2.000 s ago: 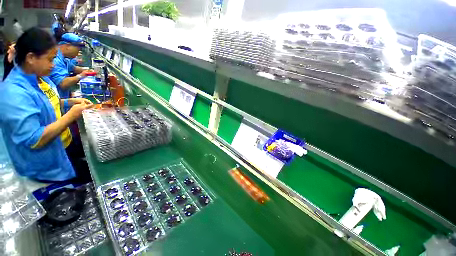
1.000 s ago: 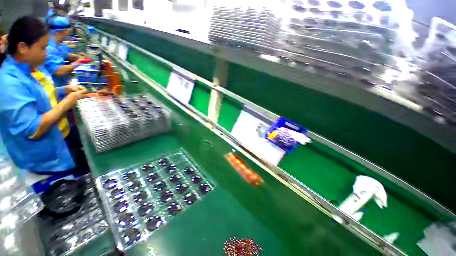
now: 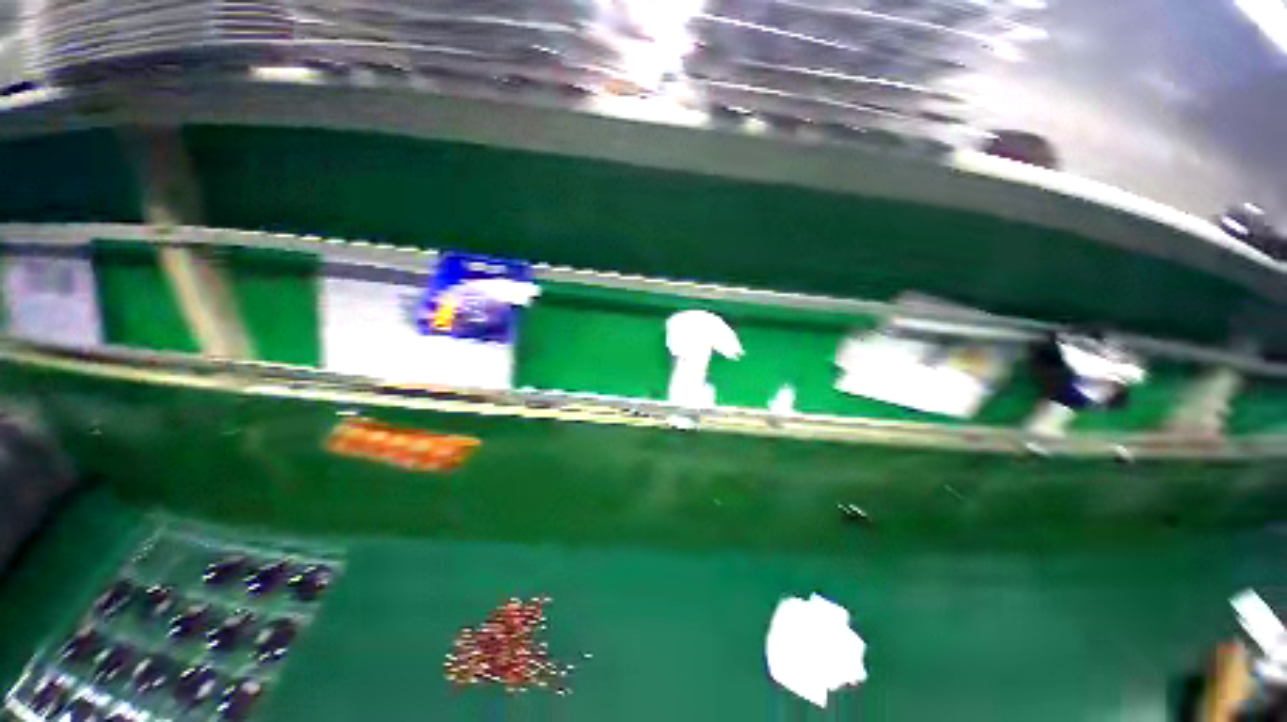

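Neither of my hands is in the picture. A clear blister tray (image 3: 177,621) with rows of dark round parts lies on the green bench at the lower left, cut off by the bottom edge. A loose pile of tiny reddish pieces (image 3: 505,649) lies on the bench right of the tray. An irregular white patch (image 3: 814,649), perhaps a wipe, lies flat further right. The view is blurred.
An orange-brown strip (image 3: 404,444) lies below the back rail. On the ledge are a blue box or bag (image 3: 476,296), a white glove or cloth (image 3: 702,336) and paper sheets (image 3: 925,370). Grey stacks (image 3: 833,64) stand on the upper shelf. White and orange-brown items show at the right edge.
The view has swung right and levelled. The seated people and the near tray stack are out of view. The whole reddish pile, the white patch and the right ledge have come into view.
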